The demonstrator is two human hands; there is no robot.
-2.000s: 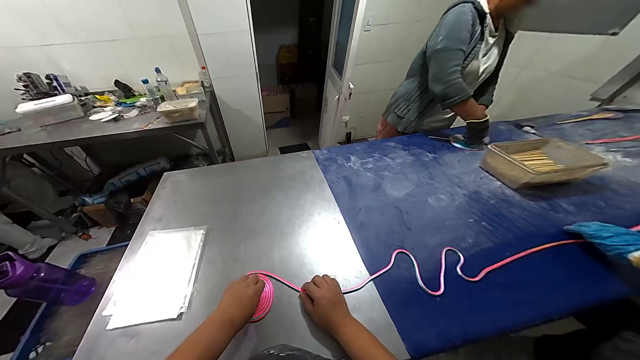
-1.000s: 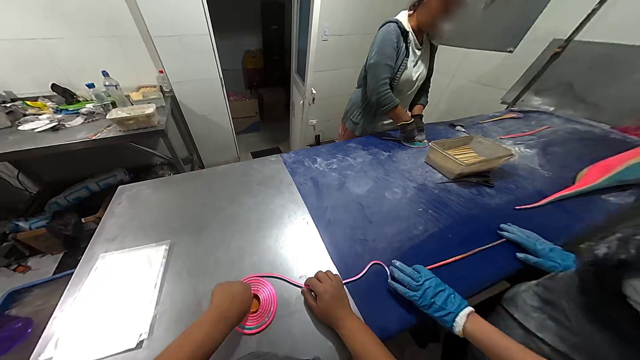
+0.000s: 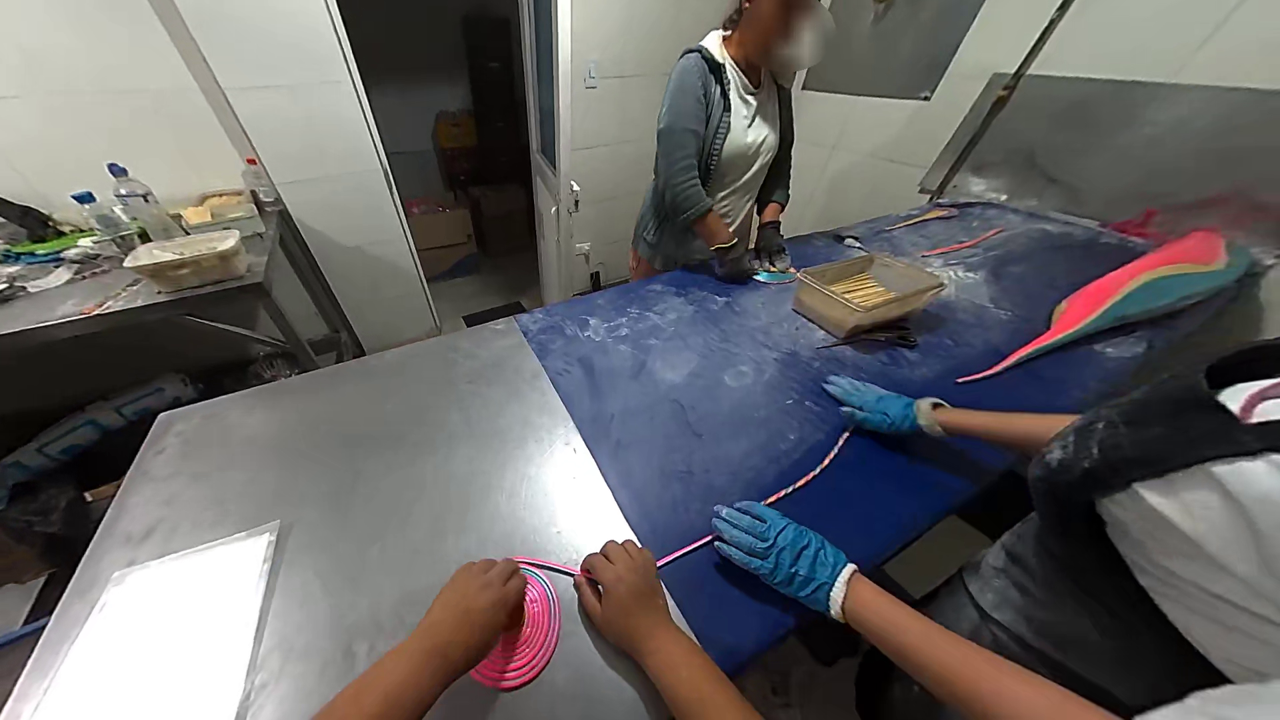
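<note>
A flat spiral coil of pink, white and dark striped candy rope (image 3: 532,640) lies on the steel part of the table. My left hand (image 3: 482,606) rests on the coil's upper left, its fingertips curled at the rim; part of the coil is hidden under it. From the top of the coil the rope (image 3: 686,549) runs right, passing under the fingers of my right hand (image 3: 622,590), which pinch it against the table. Beyond, the strand goes under a co-worker's blue-gloved hands (image 3: 780,550), twisted between them.
Clear plastic sheets (image 3: 165,630) lie at the left. On the blue table covering (image 3: 660,400) stand a plastic bin of sticks (image 3: 868,292) and a large striped candy mass (image 3: 1130,290). Another person in dark gloves (image 3: 752,256) works across the table.
The coil has grown larger under my left hand. A co-worker's blue-gloved hands have come in on the strand at the right, and its loose waves are gone. The view has swung right.
</note>
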